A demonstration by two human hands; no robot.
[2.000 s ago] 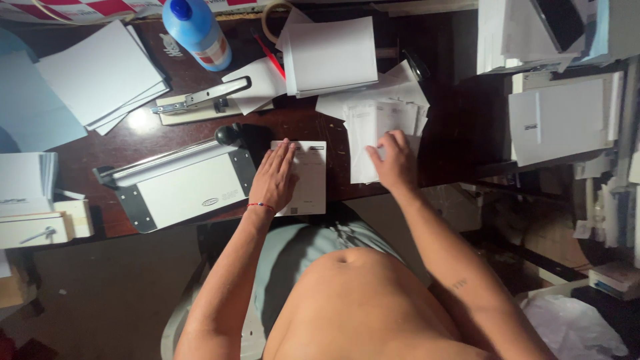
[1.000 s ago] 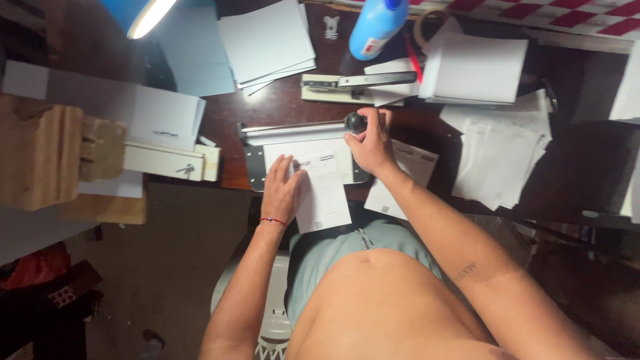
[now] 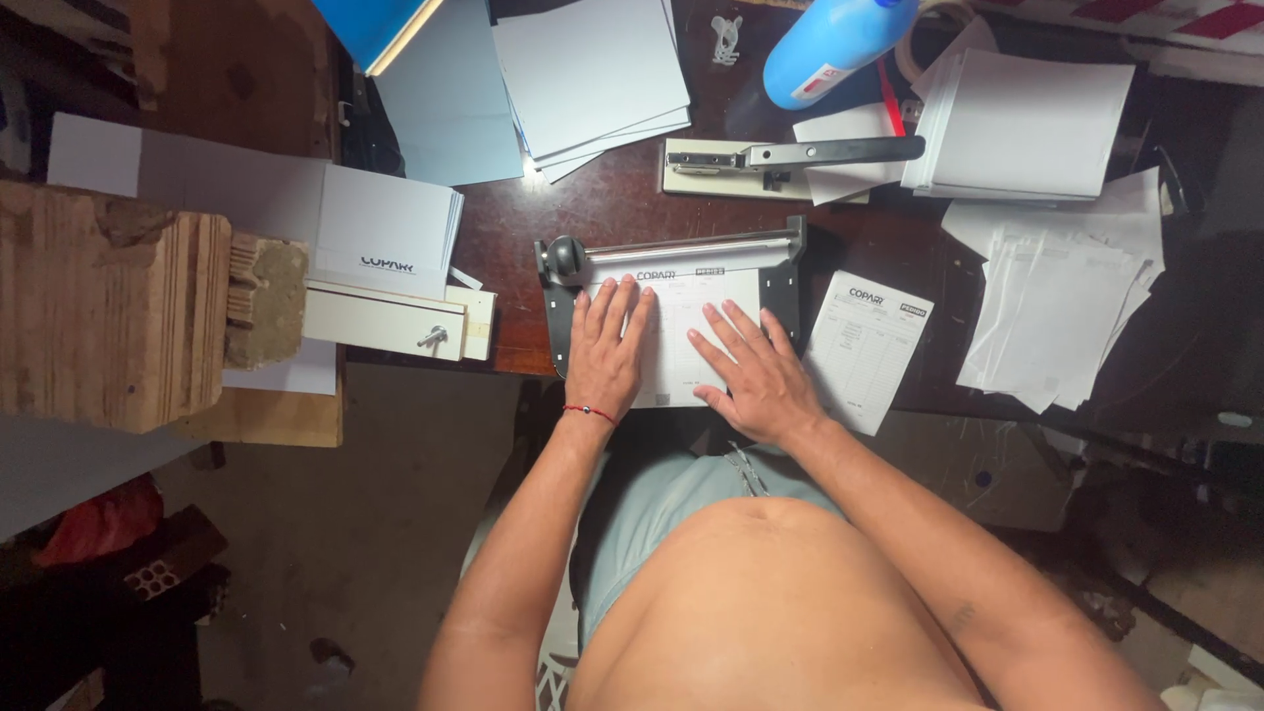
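Note:
A printed form (image 3: 673, 341) lies on a rotary paper trimmer (image 3: 780, 286), its top edge by the trimmer's rail. My left hand (image 3: 607, 346) rests flat on the sheet's left side, fingers slightly apart. Fingers spread, my right hand (image 3: 755, 370) presses on its right half. The trimmer's round black cutting knob (image 3: 566, 259) sits at the left end of the rail, touched by neither hand. Just right of the trimmer lies another printed form (image 3: 869, 351), tilted, near the table edge.
Behind the trimmer stands a long-arm stapler (image 3: 760, 168), with a blue bottle (image 3: 829, 49) beyond. Paper stacks lie at back left (image 3: 602, 79) and back right (image 3: 1027, 123); loose slips (image 3: 1047, 311) lie at right. A wooden block (image 3: 109, 306) and white clamp-like piece (image 3: 385, 318) occupy the left.
My right hand has let go of the trimmer's knob and lies on the sheet. The knob has moved from the rail's right end to its left end. The view has shifted.

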